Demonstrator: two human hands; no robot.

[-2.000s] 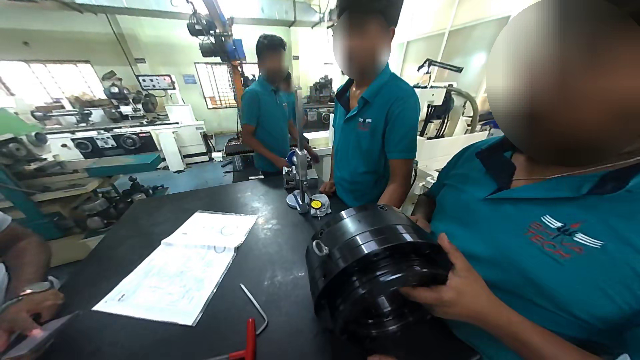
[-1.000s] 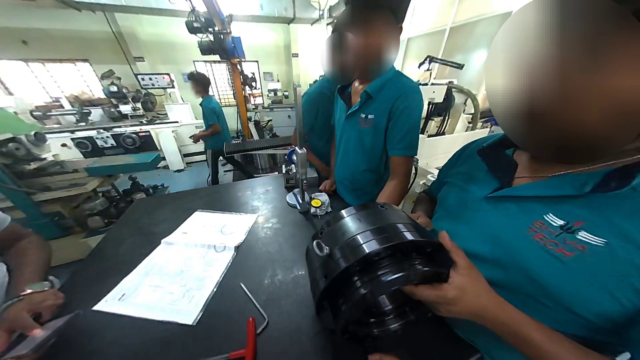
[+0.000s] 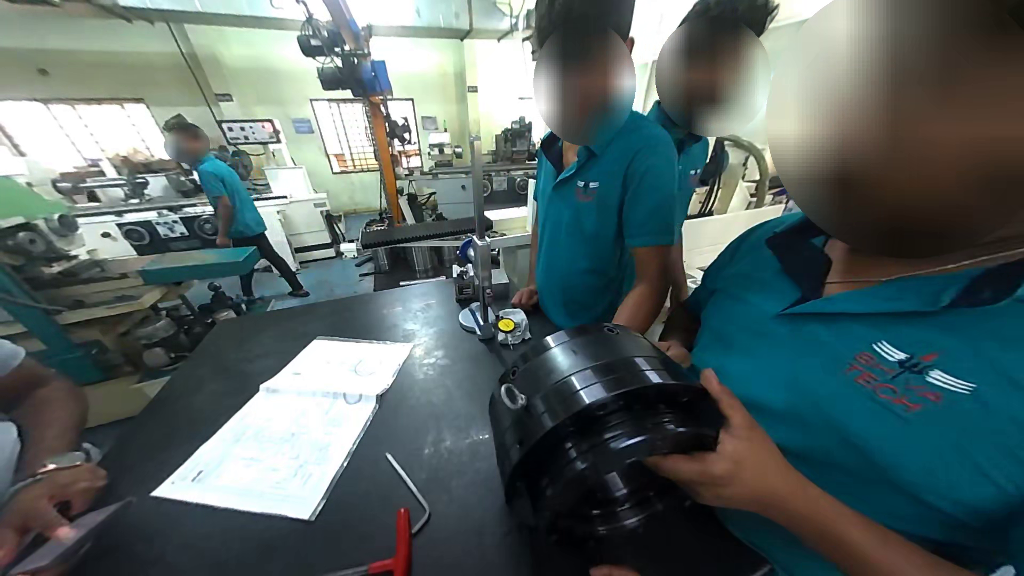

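A large black cylindrical metal part [image 3: 608, 392] with a stepped, hollow face and a ring fitting on its side rests tilted at the table's right. A co-worker's hand [image 3: 720, 464] grips its rim, and another hand touches its far side. At the bottom edge shows a sliver of a finger [image 3: 612, 570], perhaps of my right hand; whose it is and what it holds cannot be told. My left hand is out of view. Left of the part lie a bare hex key [image 3: 412, 492], a red-handled tool [image 3: 402, 544] and printed drawing sheets [image 3: 280, 432].
On the dark table [image 3: 432, 376], a gauge stand [image 3: 480, 264] rises beside a yellow-faced dial indicator [image 3: 506, 325]. Co-workers stand close at the right and behind the table. Another person's hands [image 3: 56, 512] hold a flat object at the left edge. Grinding machines [image 3: 168, 228] fill the background.
One co-worker in the background has walked further left. Another, behind the co-worker at the table, now shows on that co-worker's right side in the picture. The black part stays in place.
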